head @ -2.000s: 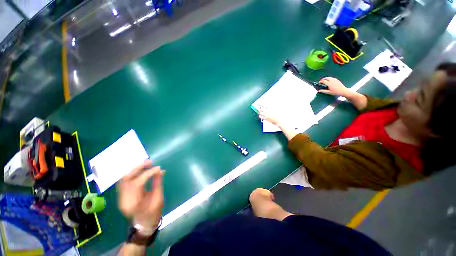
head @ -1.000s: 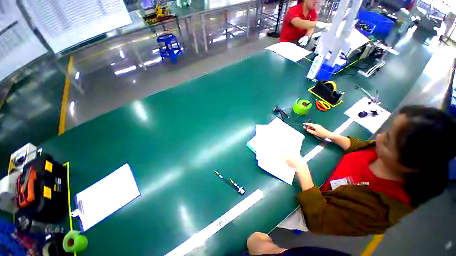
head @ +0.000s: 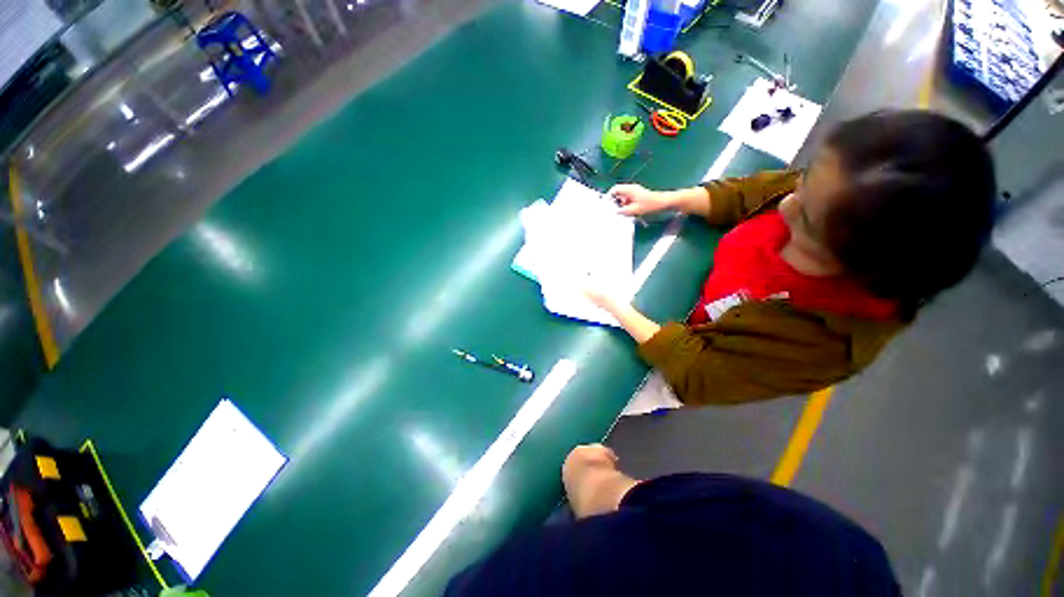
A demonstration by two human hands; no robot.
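Note:
White paper sheets [head: 574,251] lie in a loose, uneven stack on the green bench. A seated co-worker [head: 805,268] rests one hand on their near edge; the other hand, with something thin and dark in it, is at their upper right corner. A slim dark pen-like item [head: 496,365] lies alone on the bench, nearer to me. My right hand [head: 593,469] is at the bench's near edge, below the pen-like item, beside my dark sleeve; its fingers are not clear. My left hand is out of the picture.
A clipboard [head: 214,487] with a white sheet lies lower left, beside a black-orange tool bag [head: 53,525]. Beyond the stack are a green tape roll [head: 622,135], scissors [head: 669,123], a black dispenser [head: 677,84] and another sheet [head: 772,119] with small dark parts.
My left hand, raised over the clipboard two seconds ago, is gone from view. The co-worker's upper hand has moved from beside the sheets onto their corner. The view has shifted.

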